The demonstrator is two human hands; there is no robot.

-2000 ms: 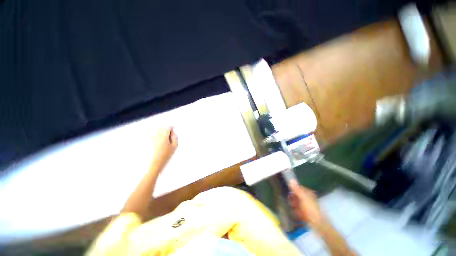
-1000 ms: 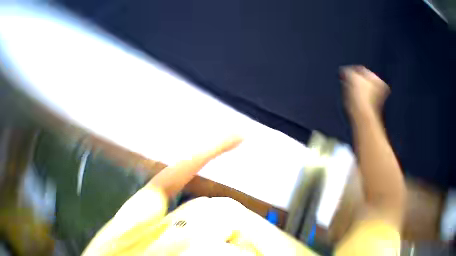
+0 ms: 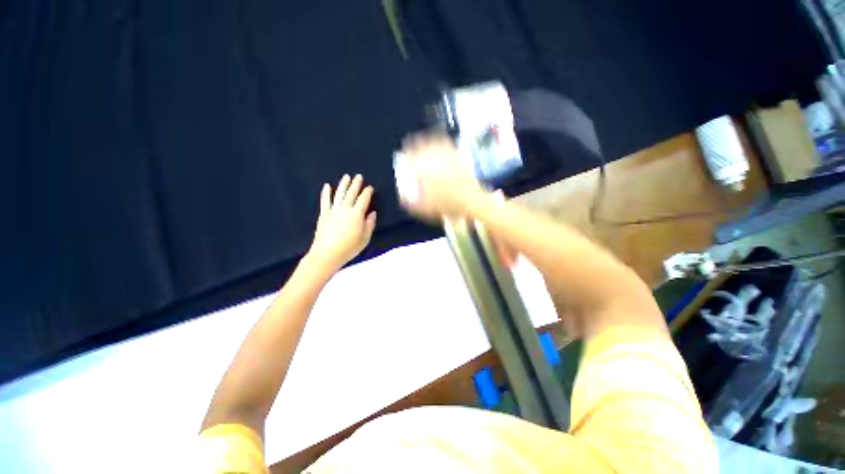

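Note:
The black fabric (image 3: 213,120) lies across the table, its near edge along the white underlay paper (image 3: 389,324). The cutter track (image 3: 500,315) runs from the table's near edge up to the fabric. The end cutter (image 3: 486,130), a white and black unit, sits over the fabric at the track's far part, slightly blurred. My right hand (image 3: 435,176) is closed around the white cutter handle at the unit's near left side, blurred. My left hand (image 3: 345,222) lies palm down on the fabric near its edge, fingers spread, holding nothing, left of the cutter.
Blue clips (image 3: 487,387) sit by the track at the brown table edge. A dark cable hangs from the cutter over bare brown table (image 3: 639,204). A white roll (image 3: 722,151) and a carton (image 3: 783,141) lie at the right. Dark bundles with clear plastic (image 3: 755,343) lie below right.
My right hand, earlier raised over the fabric, is now on the cutter, which has moved from the near table edge onto the fabric. My left hand has moved from the white paper onto the fabric.

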